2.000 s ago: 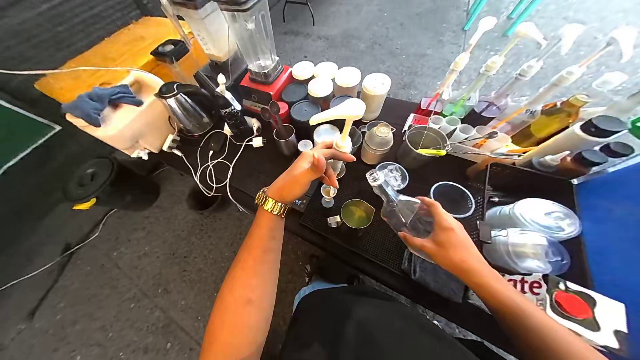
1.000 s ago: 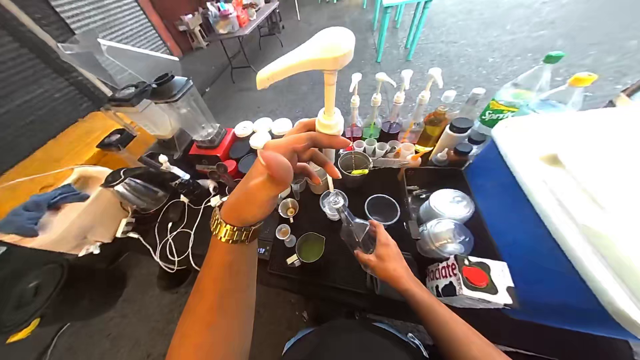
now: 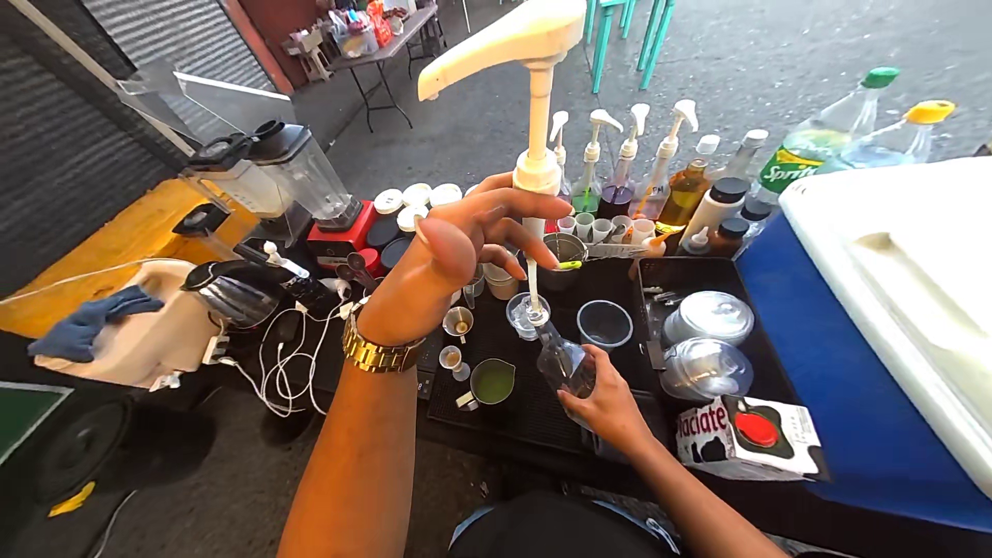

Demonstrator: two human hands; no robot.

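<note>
My left hand [image 3: 473, 240], with a gold watch at the wrist, holds a cream pump dispenser [image 3: 537, 167] upright by its collar. The pump's tube runs down to the neck of a clear bottle [image 3: 564, 364], where its lower end meets the opening. My right hand [image 3: 612, 399] grips that bottle around its body, tilted. Behind the bottle's neck stands a clear cup [image 3: 521, 316]. A measuring cup of green liquid [image 3: 493, 381] sits on the black mat left of the bottle, near a jigger [image 3: 457, 322] and a small cup [image 3: 450, 357].
An empty plastic cup [image 3: 604, 324] stands right of the bottle. Farther right are a black tray [image 3: 659, 267] of lids, a milk carton [image 3: 748, 438] and a blue cooler [image 3: 845, 387]. Syrup bottles [image 3: 616, 194] line the back. A blender [image 3: 306, 174], kettle [image 3: 232, 294] and white cables [image 3: 291, 364] lie left.
My left hand has lifted the pump higher, and its tube now meets the mouth of the bottle in my right hand. The view has tilted up and shifted.
</note>
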